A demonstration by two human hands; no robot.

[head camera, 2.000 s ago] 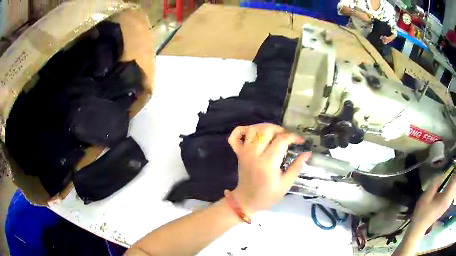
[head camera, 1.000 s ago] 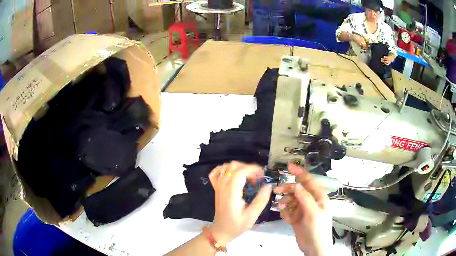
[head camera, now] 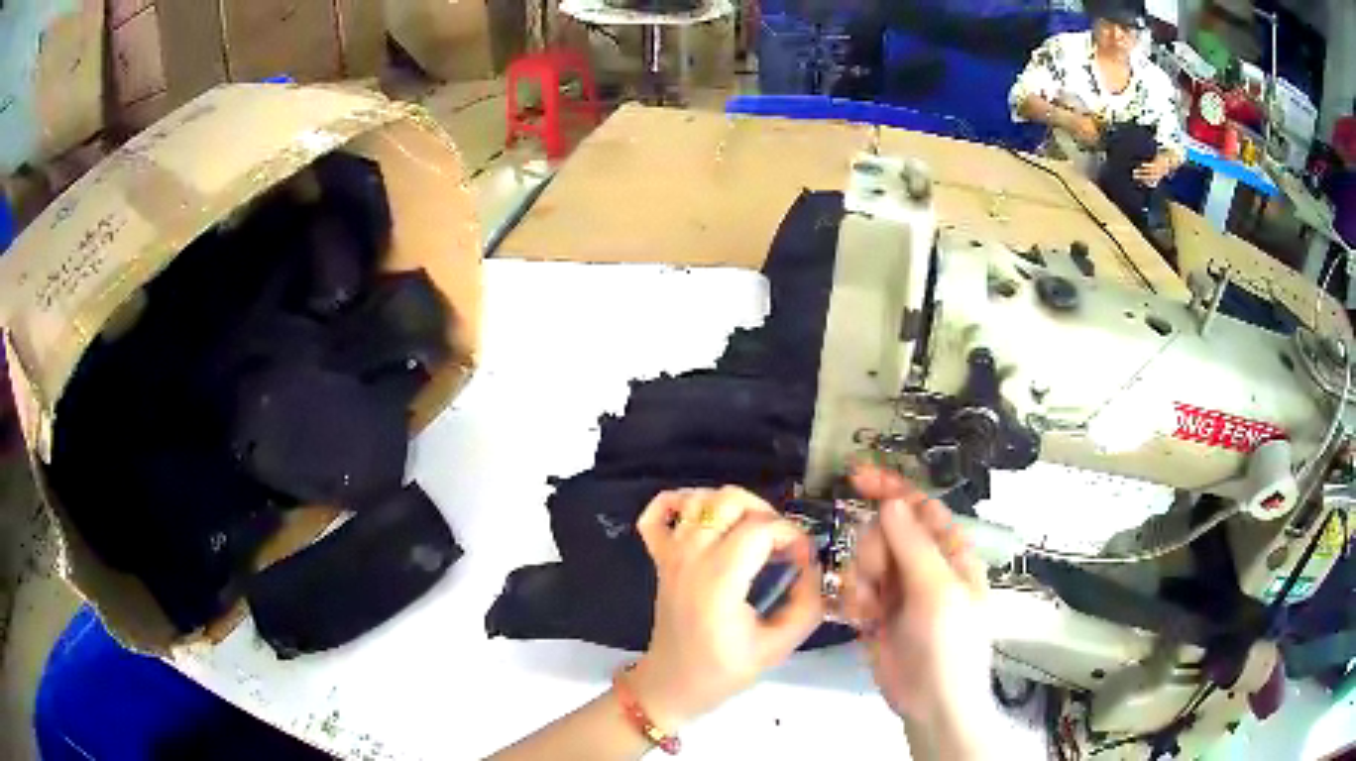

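My left hand is at the needle area, fingers curled around a small dark blue piece, apparently the thread snips; their blades cannot be made out. My right hand is just right of it, fingertips bent together by the presser foot; whether it pinches thread cannot be told. The overlapping black sewn pieces lie left of and behind the needle, with a jagged left edge. The cream sewing machine stands over them. The needle is hidden by my fingers and blur.
A large open carton of black pieces is at left, with one piece at its mouth. Brown board edges the white table behind. Blue material is below left. A seated person and red stool are behind.
My right hand has come from the far right to the needle area, beside my left hand. The blue handles seen beside the machine arm no longer show there. The view has tilted up.
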